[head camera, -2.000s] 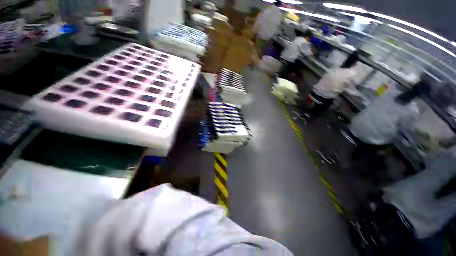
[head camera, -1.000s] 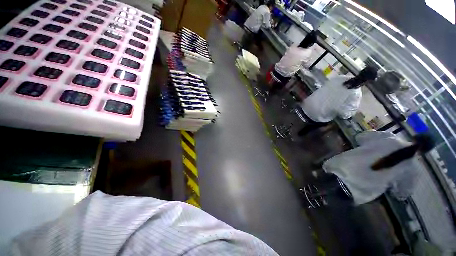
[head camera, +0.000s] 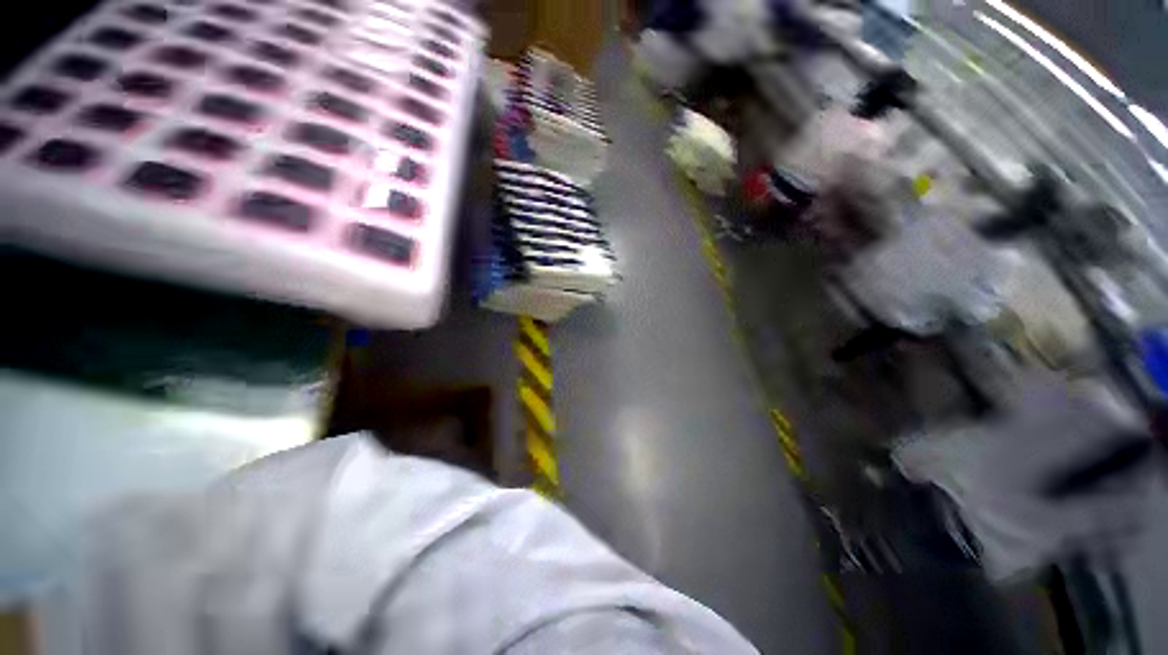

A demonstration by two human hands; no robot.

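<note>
A thick white watch tray [head camera: 231,262] lies at the upper left, with rows of dark-screened, pink-rimmed watch heads in its pockets. A white work sheet [head camera: 141,441] lies at the left below it. My white right sleeve [head camera: 423,550] crosses the bottom of the picture. No hand can be made out; a small tan patch at the lower left edge is too cut off and blurred to tell. The frame is blurred by motion.
The green bench top [head camera: 192,339] shows between tray and sheet. White stacks with dark straps [head camera: 551,243] stand on the grey floor [head camera: 653,448] beyond the bench. Yellow-black tape [head camera: 535,410] marks the aisle. Several people in white coats [head camera: 922,269] are along benches at the right.
The view has swung left since one second ago, so the tray, stacks and people appear further right and slightly higher. The sleeve still crosses the bottom.
</note>
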